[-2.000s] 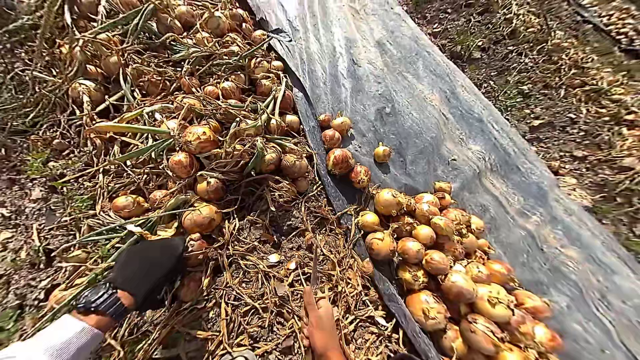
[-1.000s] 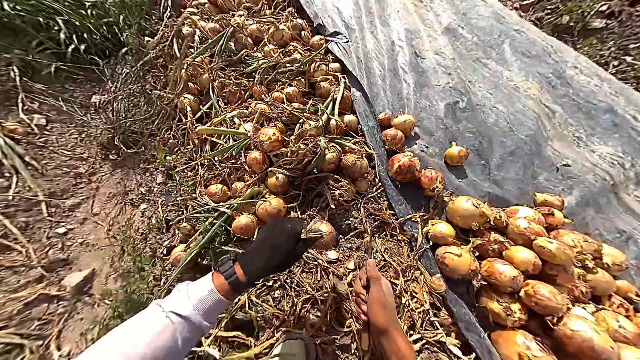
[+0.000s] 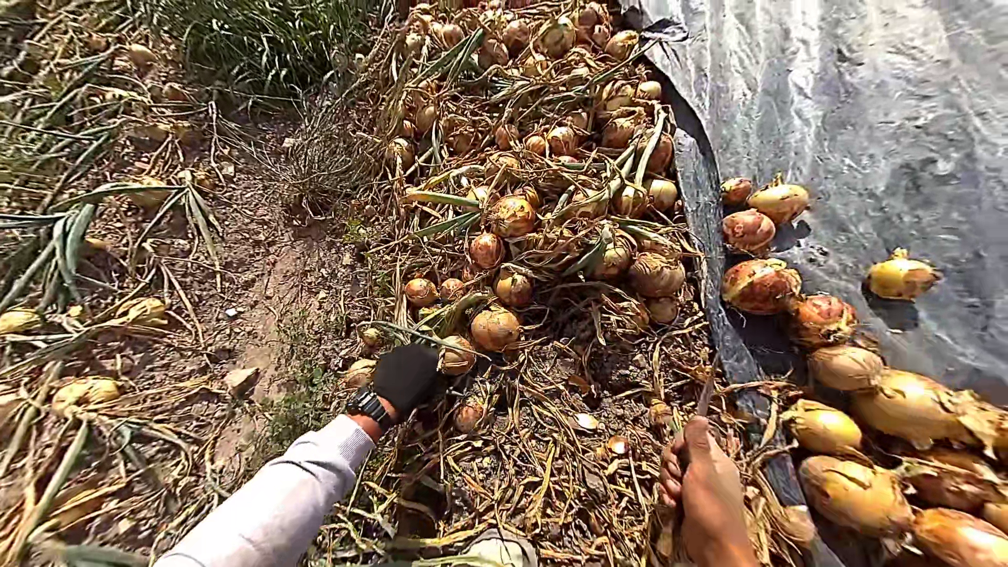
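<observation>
My left hand [image 3: 408,379], in a black glove with a watch at the wrist, is at an onion [image 3: 457,355] on the lower left of the onion heap; its fingertips are hidden, so a grip cannot be told. My bare right hand [image 3: 701,480] is closed around a knife, whose narrow blade [image 3: 705,396] points up and away. Another onion [image 3: 495,328] lies just beyond my left hand. Onions with dry tops [image 3: 551,197] fill the row ahead. Right of my right hand, trimmed onions [image 3: 854,492] are piled on a grey plastic sheet [image 3: 866,118].
The sheet's dark folded edge [image 3: 709,260] runs between the row and the pile. Dry leaves and stalks [image 3: 543,480] cover the soil near me. A shoe tip [image 3: 500,549] shows at the bottom. Bare soil [image 3: 276,291], green grass [image 3: 260,39] and more onion plants [image 3: 71,228] lie to the left.
A second ago my left hand was at an onion nearer to the knife; now it is farther left, beside the heap. One more onion lies by the small group on the sheet. The view has shifted left.
</observation>
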